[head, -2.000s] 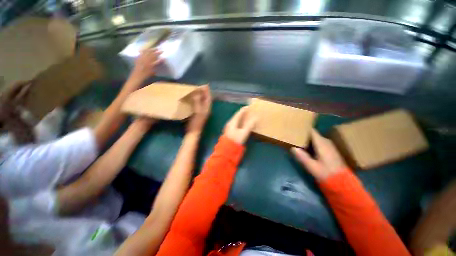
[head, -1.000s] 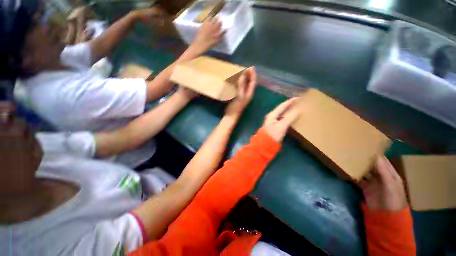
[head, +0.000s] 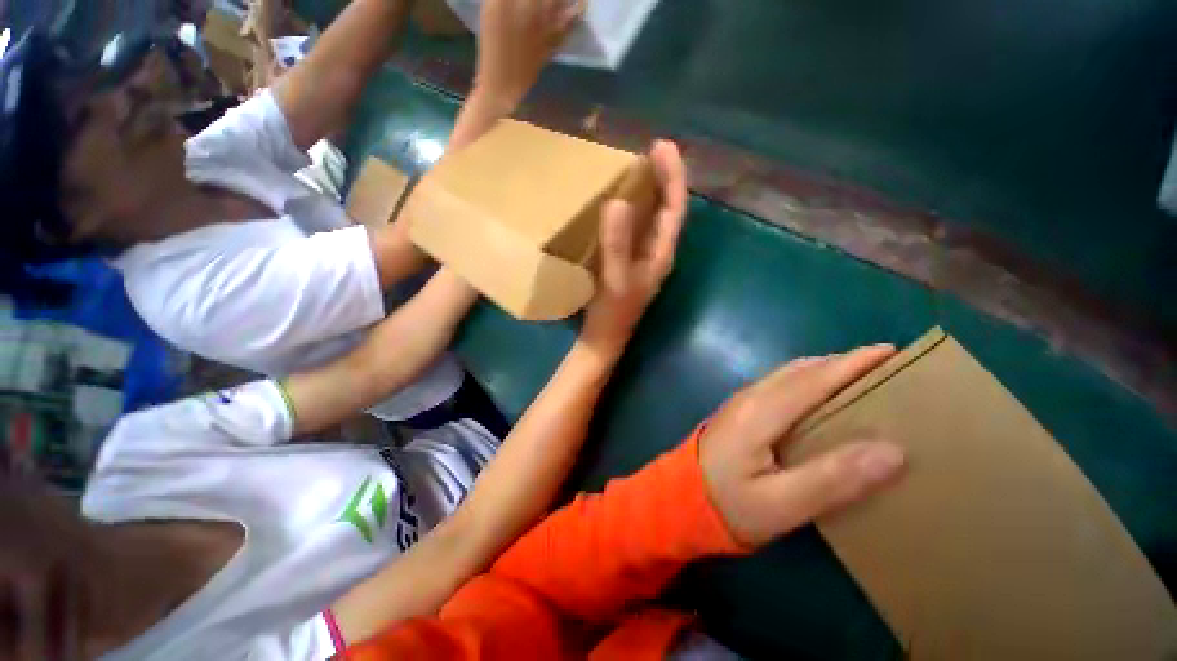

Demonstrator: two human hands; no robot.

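Note:
A flat oblong brown mailer box (head: 994, 517) lies at the lower right, closed on the side that shows, and runs out of the picture at its lower right. My left hand (head: 807, 452), in an orange sleeve, grips its near-left end, with the thumb on the broad top face and the fingers along the far edge. My right hand is out of the picture. The box's far end is cut off, so its state there cannot be told.
At the left, a person in a white shirt holds another brown mailer box (head: 529, 194) with its end flap partly open. Behind, another person reaches to a white tray (head: 620, 29). The green bench edge (head: 736, 291) runs beside the dark green belt (head: 955, 116).
The view has turned left and closer. My box shows larger at the lower right, and my right hand has left the picture. My left hand still holds the box.

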